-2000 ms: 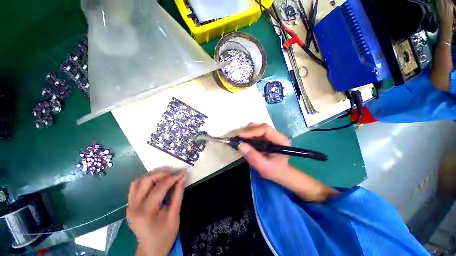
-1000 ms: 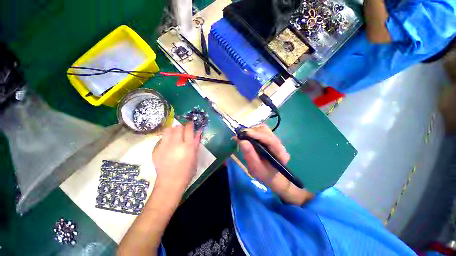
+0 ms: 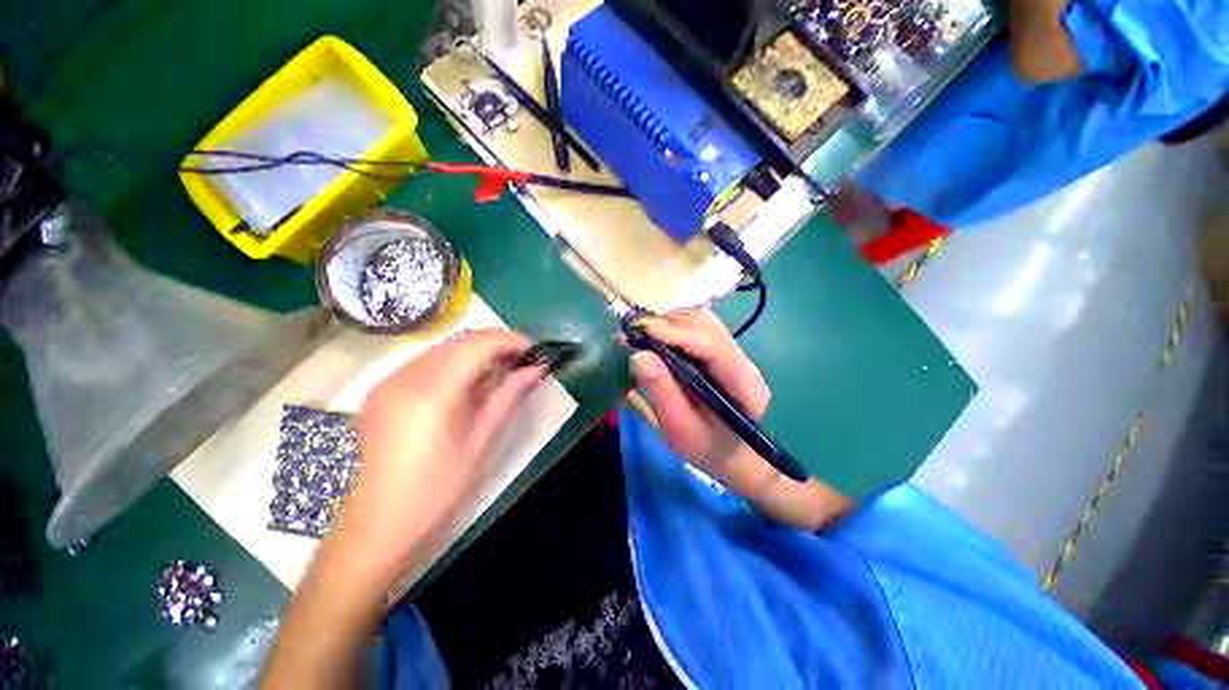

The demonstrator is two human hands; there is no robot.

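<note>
My right hand (image 3: 701,384) holds the black soldering iron (image 3: 735,421) like a pen, its thin tip pointing up and left near the tan board. My left hand (image 3: 438,418) is over the cream work sheet (image 3: 243,499) and pinches a small dark board (image 3: 550,355) at its fingertips, just past the sheet's right edge. The dark circuit board panel (image 3: 310,465) with silver spots lies on the sheet, its right side partly hidden by my left hand.
A round container (image 3: 391,274) of silver bits and a yellow bin (image 3: 310,148) stand behind the sheet. The translucent hood (image 3: 135,378) is at left, a small component pile (image 3: 189,593) below it. The blue soldering station (image 3: 654,121) is behind; another person's sleeve (image 3: 1024,135) is at right.
The view has swung right. My left hand went to the dark unit beside the sheet and now holds it lifted slightly. The iron has moved off the panel to the right.
</note>
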